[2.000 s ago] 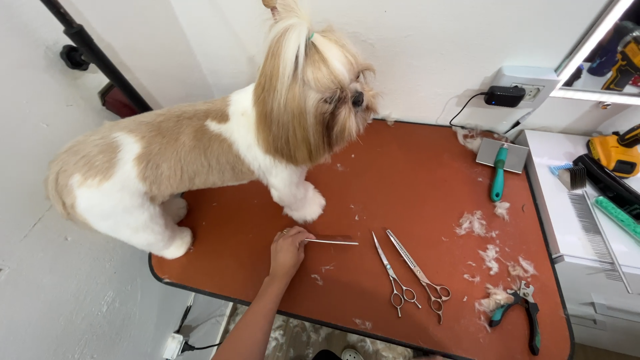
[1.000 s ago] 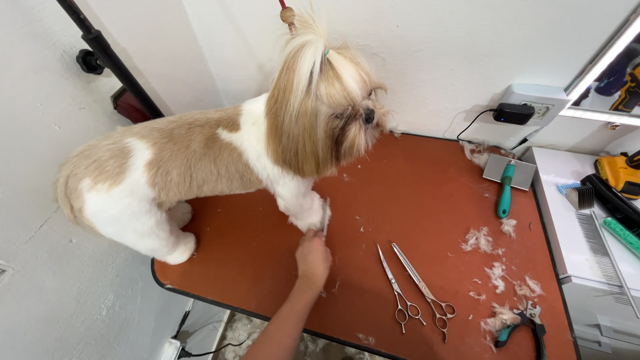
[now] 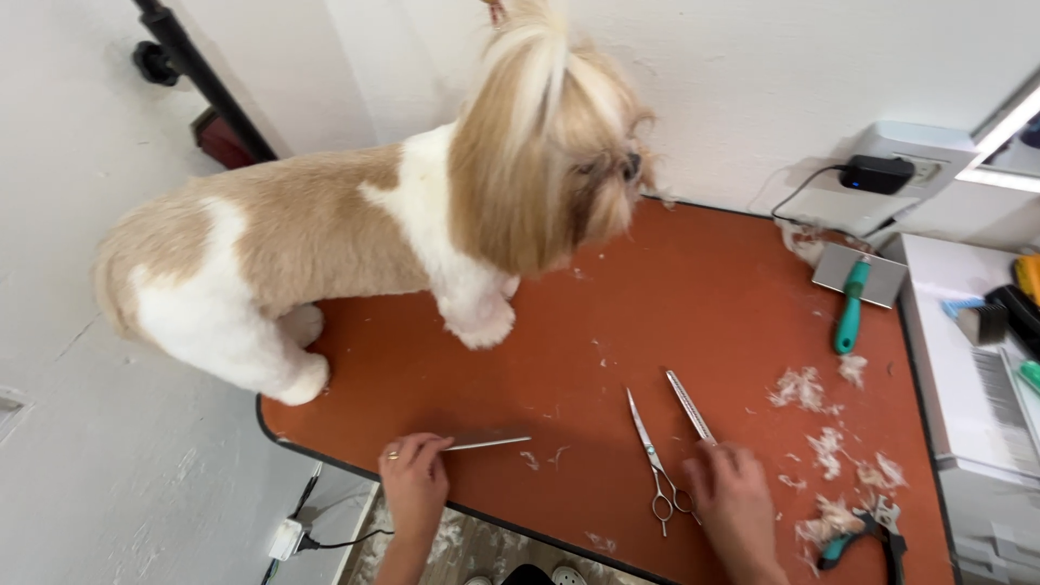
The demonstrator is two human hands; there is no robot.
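A tan and white long-eared dog (image 3: 325,236) with a topknot stands on the reddish-brown grooming table (image 3: 699,292), facing right. Near the front edge my left hand (image 3: 416,475) holds a thin metal comb (image 3: 489,444) that points right, below the dog's front paws. My right hand (image 3: 731,496) lies over the handles of the thinning shears (image 3: 689,406); its fingers hide them, and whether they grip is unclear. Just left of it rest curved grooming scissors (image 3: 652,455), blades pointing away.
A slicker brush (image 3: 849,313) with a green handle lies at the back right, nail clippers (image 3: 873,532) at the front right. Hair tufts (image 3: 800,390) are scattered between them. A white cabinet (image 3: 959,414) with tools adjoins the right edge. A black grooming post (image 3: 203,77) stands behind the dog.
My left hand has drawn back from the dog's front leg toward the table's front edge, comb still held. My right hand has come into view over the thinning shears.
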